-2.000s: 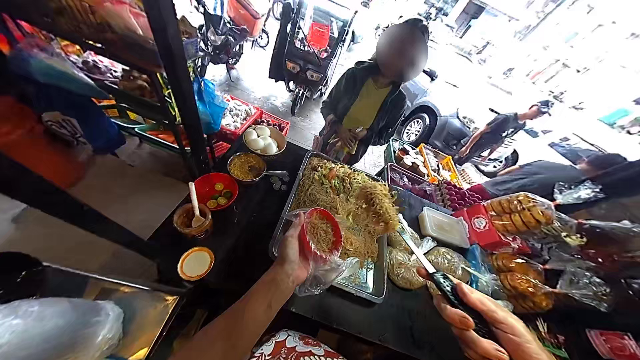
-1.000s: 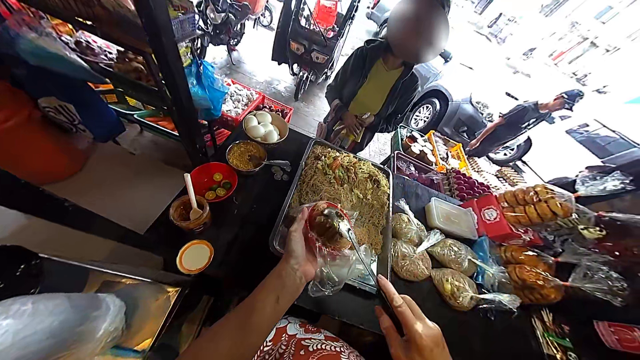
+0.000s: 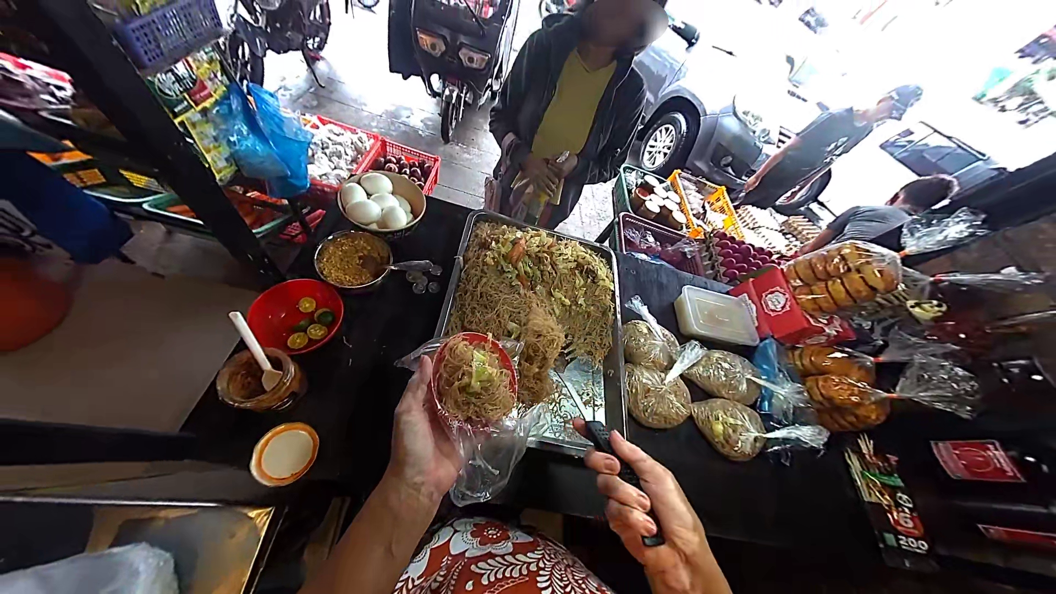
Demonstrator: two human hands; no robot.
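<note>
My left hand (image 3: 425, 445) holds a red bowl (image 3: 513, 375) lined with a clear plastic bag (image 3: 491, 466); noodles with some cabbage (image 3: 477, 379) fill it. The bowl is over the near left corner of a metal tray (image 3: 617, 330) of stir-fried noodles (image 3: 536, 285). In my right hand (image 3: 652, 495) is the black handle of a serving utensil (image 3: 606, 437). Its metal part reaches into the tray's near end, beside a clump of noodles (image 3: 540, 342); its tip is hidden.
Left of the tray are a bowl of peeled eggs (image 3: 379, 202), a bowl of ground topping (image 3: 355, 260), a red bowl of cut calamansi (image 3: 280, 305) and an open jar (image 3: 260, 384) with a spoon. Bagged noodles (image 3: 657, 396) lie to the right. A person (image 3: 569, 107) stands across the table.
Noodles now fill the bowl, which showed crumb-like contents two seconds ago. My right hand's utensil has moved from the bowl to the tray since one second ago.
</note>
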